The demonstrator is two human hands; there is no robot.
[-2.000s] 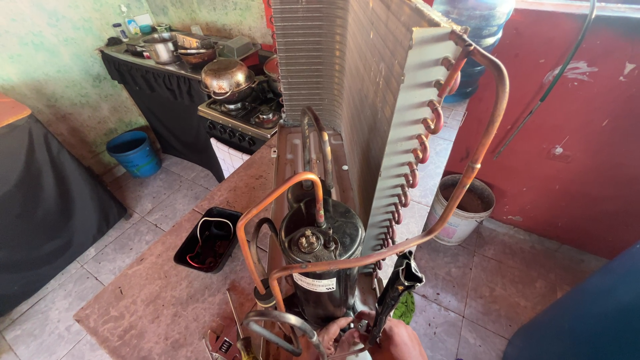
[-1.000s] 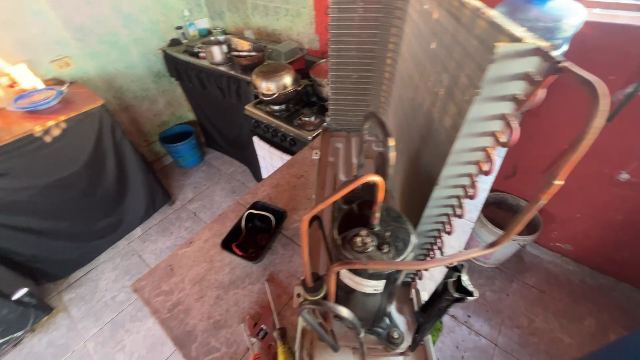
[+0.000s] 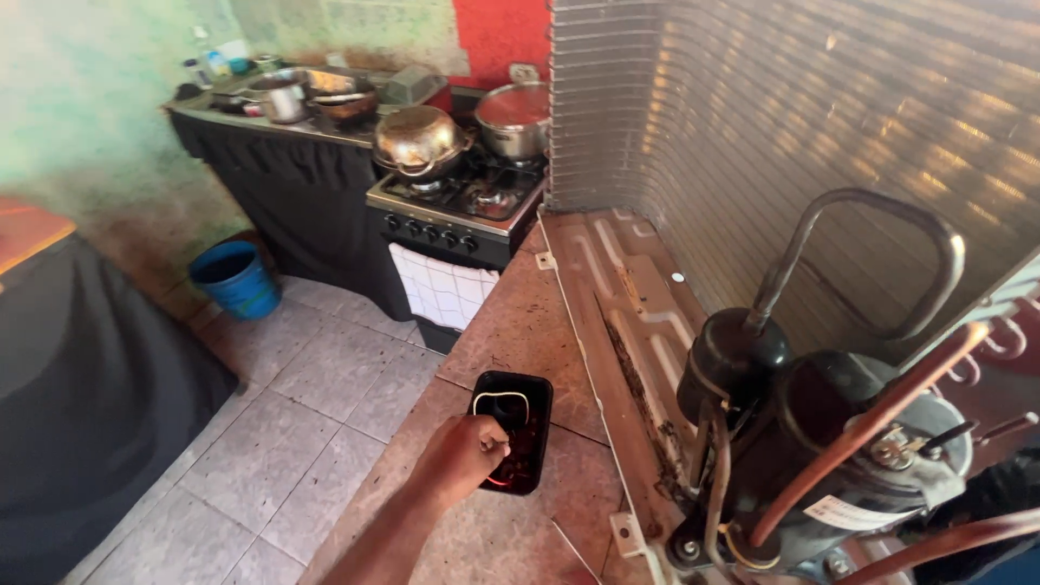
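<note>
My left hand (image 3: 467, 455) reaches over the near left edge of a black plastic tray (image 3: 543, 422), fingers curled and thumb against the forefinger. Whether something small is pinched between them is not visible. A cream-coloured wire (image 3: 501, 395) and a red wire lie in the tray, beside the fingers. To the right stands a black compressor (image 3: 812, 431) with a smaller black accumulator (image 3: 738, 349) and bent copper tubes (image 3: 865, 439), on the metal base pan (image 3: 621, 325) of an air-conditioner outdoor unit. Its finned condenser coil (image 3: 772, 122) rises behind. My right hand is out of view.
The tray and unit sit on a tiled counter (image 3: 520, 528). Beyond are a gas stove (image 3: 439, 223) with an overturned pot (image 3: 418, 138), a lidded pot (image 3: 513, 122) and cookware on a side counter. A blue bucket (image 3: 236, 280) stands on the floor; a black-draped table (image 3: 81, 390) is at left.
My left hand has come into view at the black tray. A hand seen beside the compressor two seconds ago is no longer in view. The view has shifted closer to the tray and unit.
</note>
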